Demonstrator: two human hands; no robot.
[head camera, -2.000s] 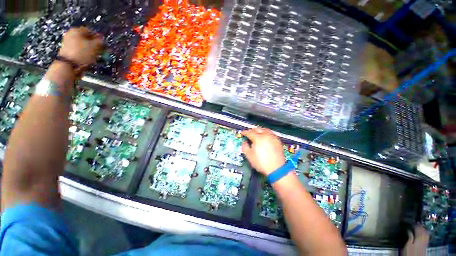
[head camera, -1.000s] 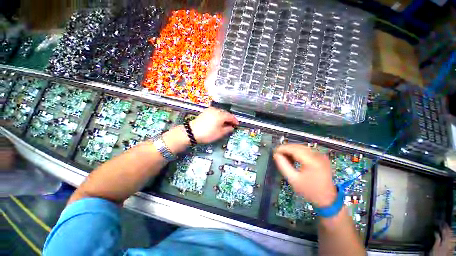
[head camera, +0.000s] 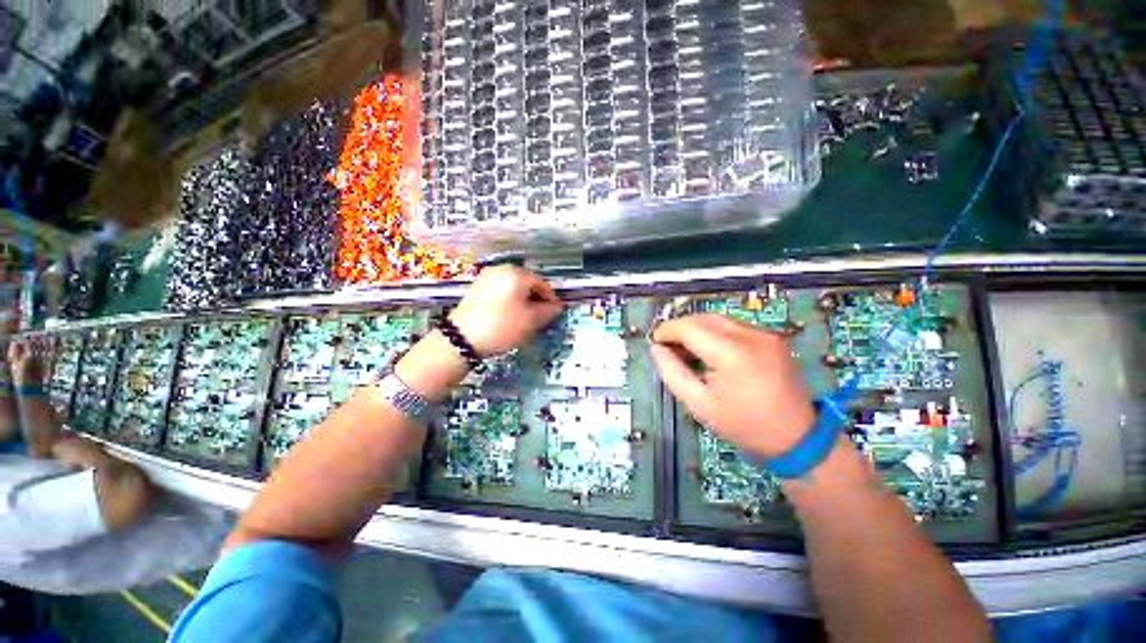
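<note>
Green circuit boards (head camera: 588, 446) sit four to a dark-edged carrier (head camera: 662, 427) in a row along the rail. My left hand (head camera: 507, 312), with a beaded bracelet and metal watch, is over the upper boards of the middle carrier, fingertips near the upper right board (head camera: 591, 349). My right hand (head camera: 735, 377), with a blue wrist strap (head camera: 811, 440), is over the upper left board of the carrier to the right, thumb and fingers curled. Whether either hand holds a small part cannot be seen. Orange components (head camera: 904, 297) show on the right carrier's boards.
Behind the rail lie a black component heap (head camera: 258, 214), an orange heap (head camera: 373, 189) and a large clear tray stack (head camera: 616, 113). Small loose metal parts (head camera: 873, 111) and a smaller grey tray stack (head camera: 1100, 138) are at the right. Another person's arm (head camera: 107, 477) is at the left.
The view has turned, showing more of the line at the left. My left hand has come from the black heap to the boards. My right hand has moved to the right carrier.
</note>
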